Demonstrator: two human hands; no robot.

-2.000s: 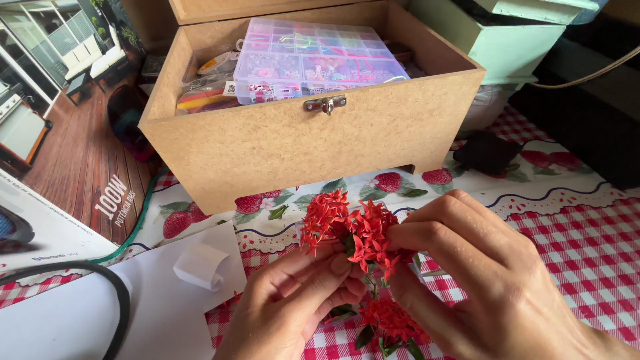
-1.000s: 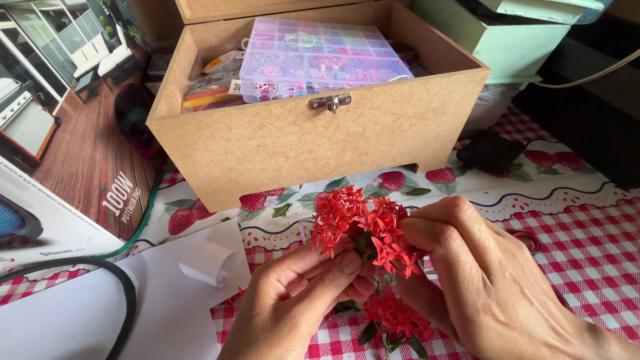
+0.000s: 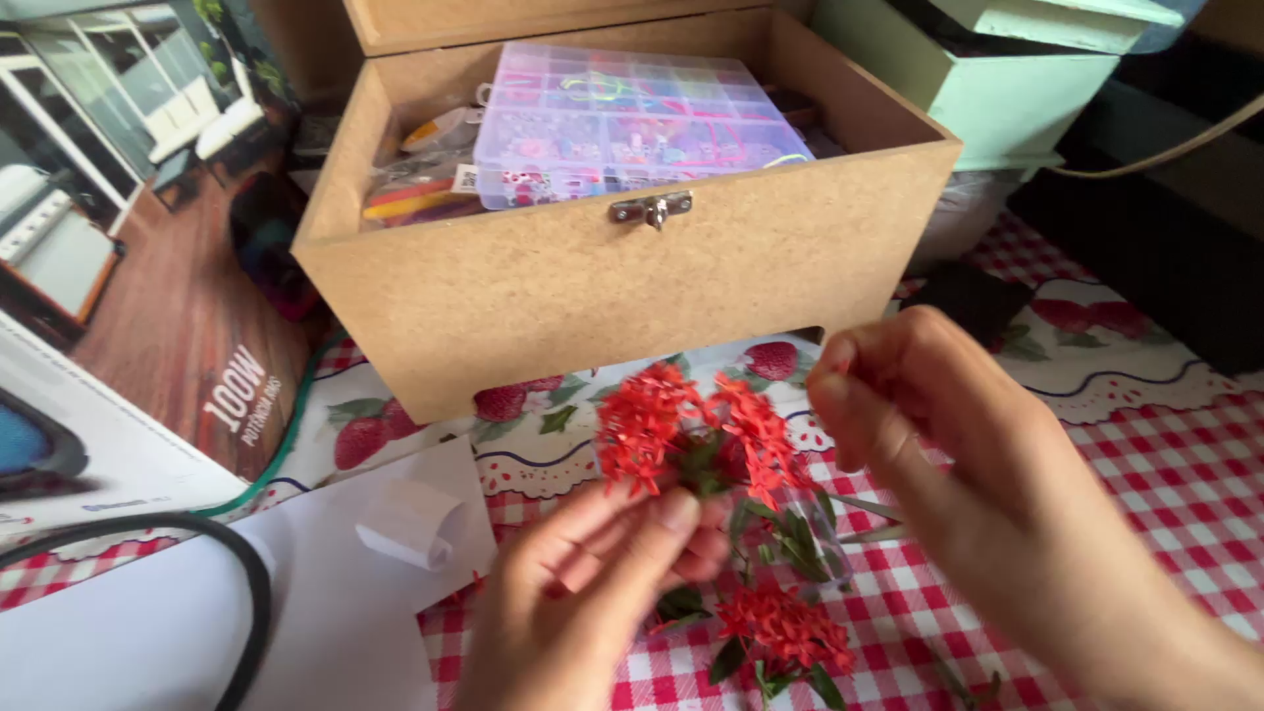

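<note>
My left hand (image 3: 612,573) pinches the green stem of a red flower cluster (image 3: 652,420) between thumb and fingers, with the blossoms above the fingertips. Up and to the right of the blossoms is my right hand (image 3: 928,415), blurred, its thumb and forefinger pinched together; a tiny bit of red shows at the fingertips, too small to name. A second red flower cluster (image 3: 785,627) with green leaves lies on the checked cloth below. Between the hands are loose green leaves (image 3: 800,543) and thin metal blades, perhaps scissors (image 3: 874,523), partly hidden by my right hand.
An open wooden box (image 3: 612,296) with a metal clasp stands behind, holding a clear plastic bead organizer (image 3: 642,128). White paper (image 3: 326,612), a rolled paper piece (image 3: 415,528) and a black cable (image 3: 259,592) lie at left, beside a printed carton (image 3: 197,346). A pale green box (image 3: 1017,99) is at back right.
My right hand has moved from the blossoms up and to the right, away from them. My left hand still holds the flower cluster. More of its stem and leaves shows now.
</note>
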